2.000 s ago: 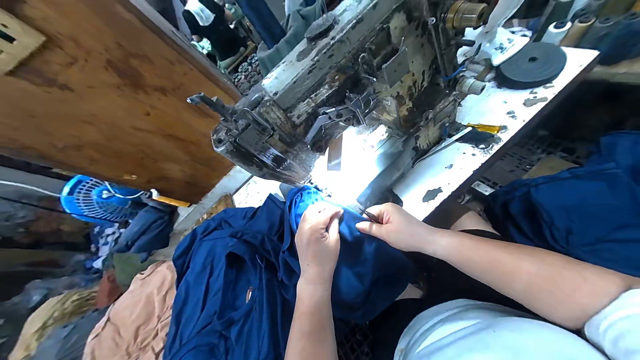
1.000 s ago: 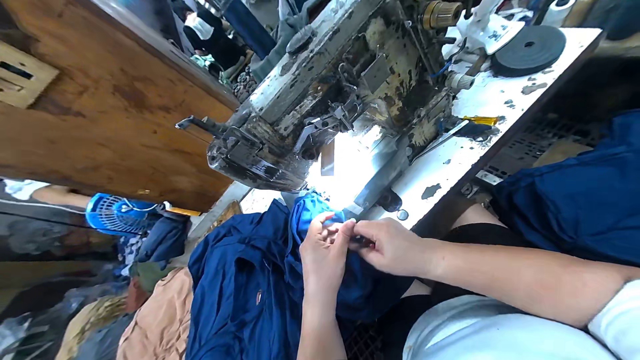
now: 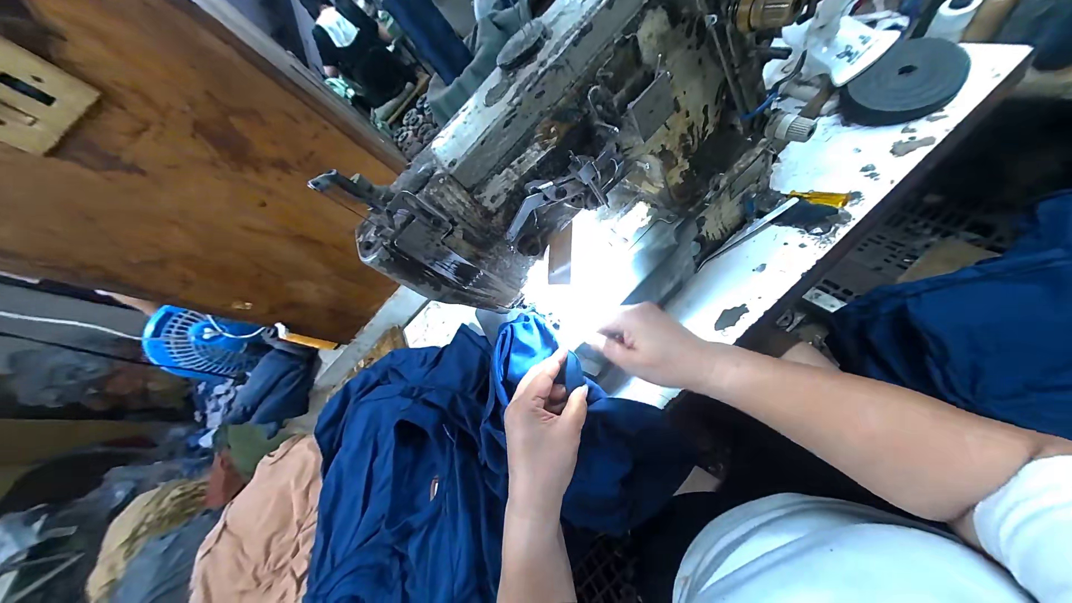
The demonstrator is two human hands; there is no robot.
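Observation:
A worn industrial sewing machine [image 3: 502,151] stands over a brightly lit work area. Navy blue fabric [image 3: 402,469], a garment by its folds, hangs from the machine's front edge, and part of it lies bunched near the needle area. My left hand [image 3: 548,410] pinches an edge of this fabric between thumb and fingers, just below the machine head. To its right, my right hand [image 3: 649,343] is curled beside the lit machine bed; glare hides its fingertips, so whether it holds anything cannot be told.
On the white table [image 3: 737,293] lie a roll of dark elastic band [image 3: 904,79] and a yellow-handled tool [image 3: 821,198]. More navy fabric [image 3: 963,327] is at the right. A wooden panel [image 3: 193,167], a blue basket [image 3: 205,342] and piled cloth [image 3: 264,519] are at the left. A person [image 3: 356,50] is beyond.
My right hand has moved away from my left hand, up and to the right toward the lit machine bed. My left hand still holds the blue fabric.

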